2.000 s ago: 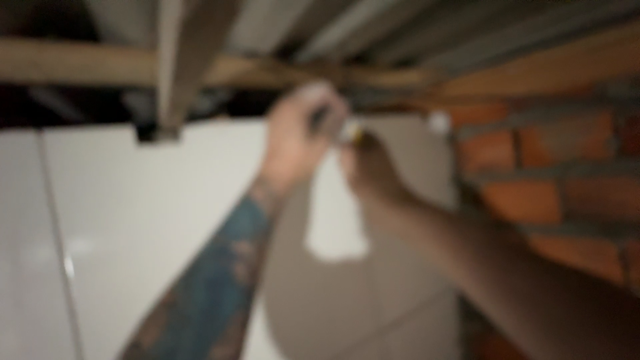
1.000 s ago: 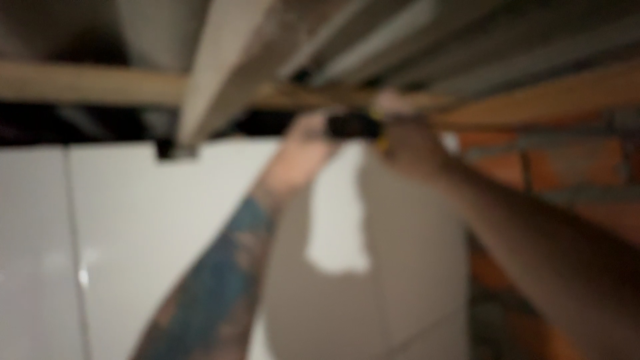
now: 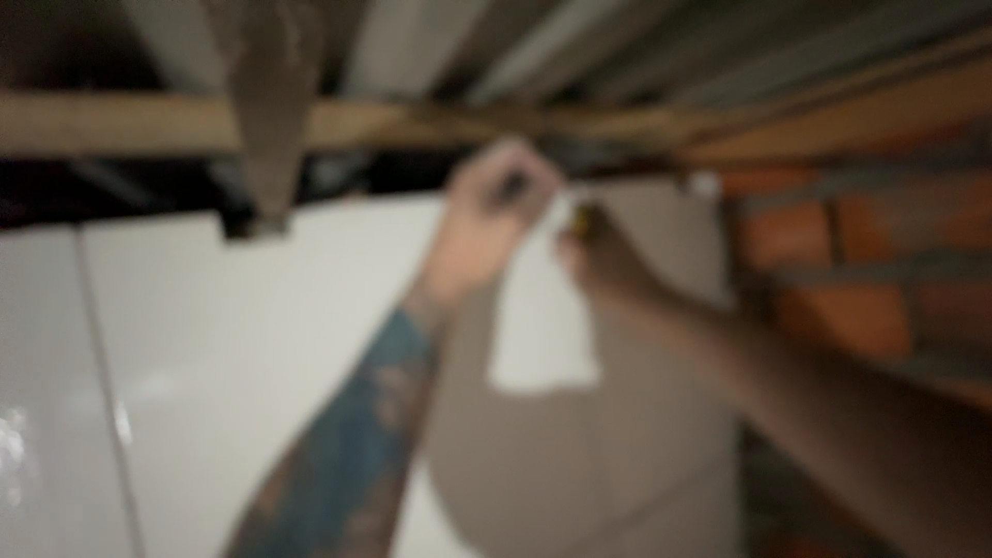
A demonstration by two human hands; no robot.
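My left hand [image 3: 500, 201] is raised to the top edge of a white glossy tiled wall [image 3: 263, 325], its fingers curled around or near a small dark thing [image 3: 509, 187] that is too blurred to name. Just right of it and slightly lower, my right hand [image 3: 601, 252] is closed on a tool with a yellow part [image 3: 583, 220]; the rest of the tool is hidden. Between and below the hands a bright white patch [image 3: 546, 333] shows on the wall, surrounded by shadow. Blur hides what the fingers touch.
A wooden beam [image 3: 372, 124] runs across above the wall, under corrugated roofing sheets [image 3: 418, 46]. Left of my hands a rafter [image 3: 275, 116] comes down to a notch in the wall's top edge. Bare brickwork with mortar [image 3: 845, 302] stands on the right.
A dark object seen between my hands a second ago now shows only as a small dark spot at my left hand. My right hand has lowered relative to my left.
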